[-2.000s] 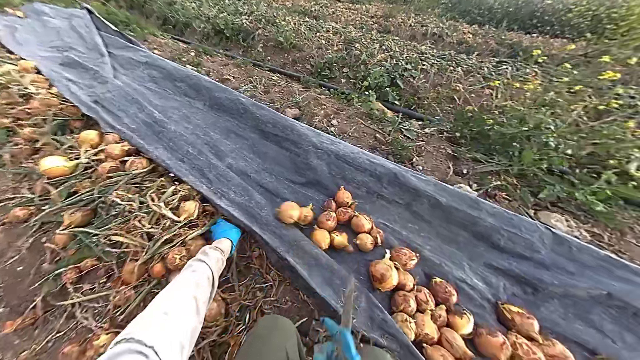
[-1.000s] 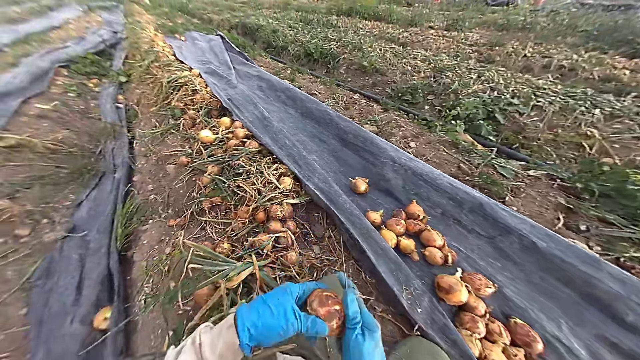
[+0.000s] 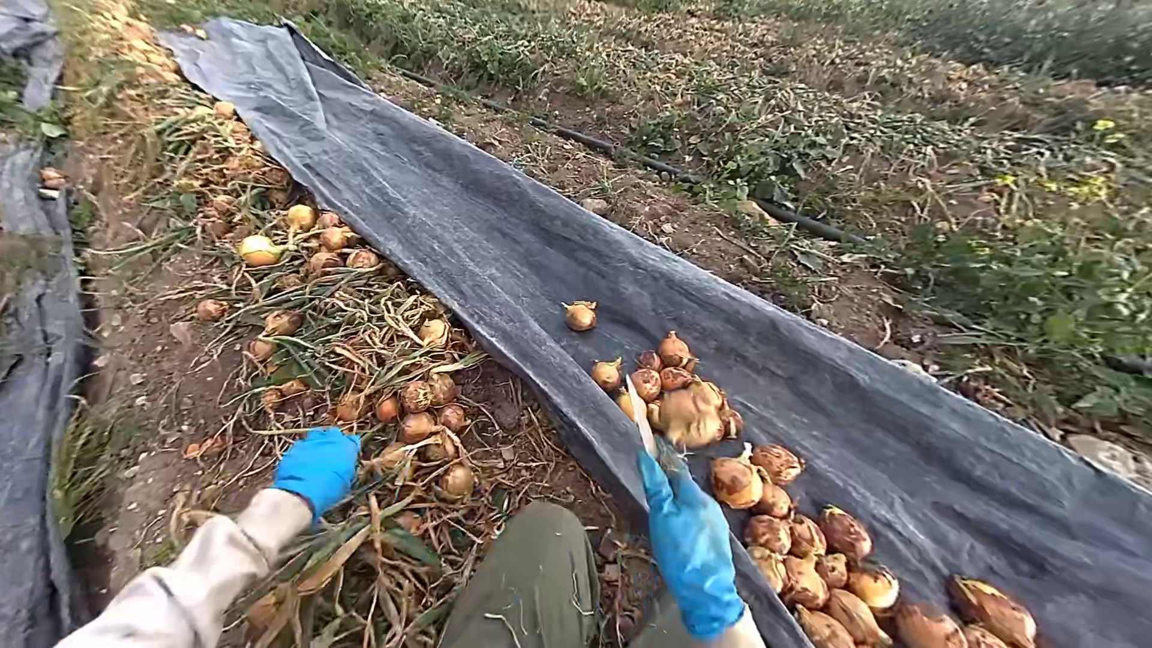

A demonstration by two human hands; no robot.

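My left hand [image 3: 319,472], in a blue glove, reaches down to the dry onion tops [image 3: 360,346] at the left; its fingertips are hidden. My right hand [image 3: 688,540], also gloved, is over the near edge of the dark fabric sheet [image 3: 504,243]. It holds a hand tool whose pale narrow blade [image 3: 640,416] points up and away. Just beyond it is a blurred, large-looking onion [image 3: 693,414], in front of a small group of onions [image 3: 675,349]. One single onion [image 3: 580,315] sits farther up the sheet, and a bigger pile of onions [image 3: 805,540] lies at the lower right.
Several onions [image 3: 418,427] lie among the tops between my left hand and the sheet. My knee [image 3: 531,576] is at the bottom middle. Another dark sheet [image 3: 36,378] runs down the left edge. A black hose [image 3: 666,168] crosses the soil beyond the sheet, near green weeds [image 3: 1008,288].
My hands were together around an onion a second ago; now they are apart, the left over the tops and the right over the sheet's edge. A blurred onion now shows by the small group.
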